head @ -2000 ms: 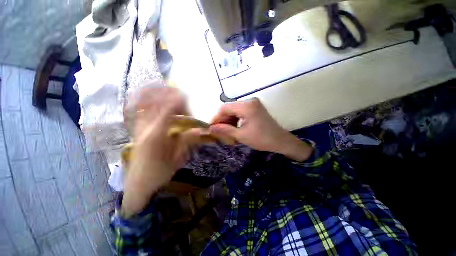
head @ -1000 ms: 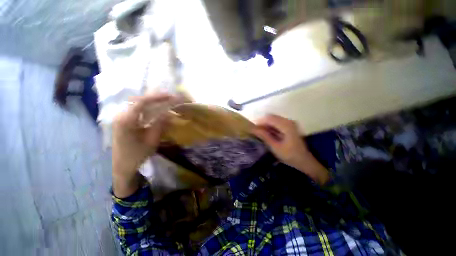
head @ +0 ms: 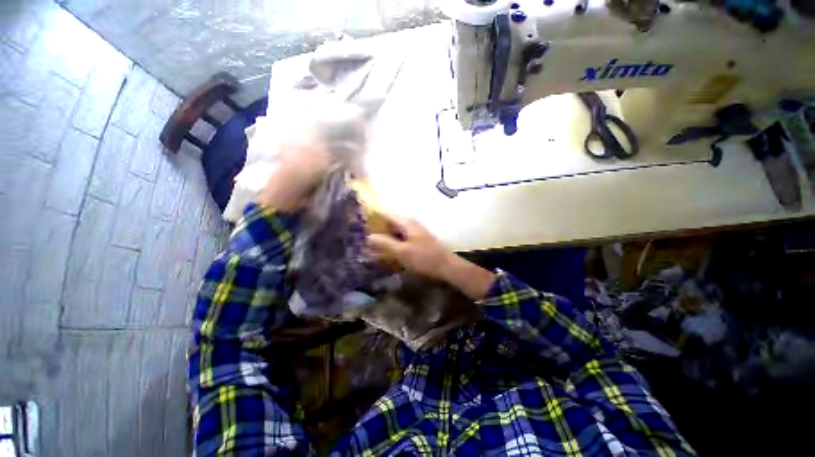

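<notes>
The patterned garment panel [head: 329,252], purple and grey and blurred, hangs between my hands at the near left edge of the machine table. A strip of the mustard facing [head: 376,217] shows along it beside my right hand. My right hand [head: 409,251] grips the facing edge between thumb and fingers. My left hand [head: 302,172] is strongly blurred at the far side of the panel, by the pale cloth; its fingers cannot be made out.
The cream sewing machine [head: 572,67] stands at the upper right. Black-handled shears [head: 611,136] lie on its bed. Pale cloth [head: 344,76] lies on the table's left part. A wooden chair [head: 198,109] stands beyond. Fabric scraps [head: 706,326] are heaped below the table at right.
The mustard facing, spread between both hands a second ago, now shows only as a narrow strip. My left hand has moved away from me over the pale cloth. The view has shifted, showing more of the machine.
</notes>
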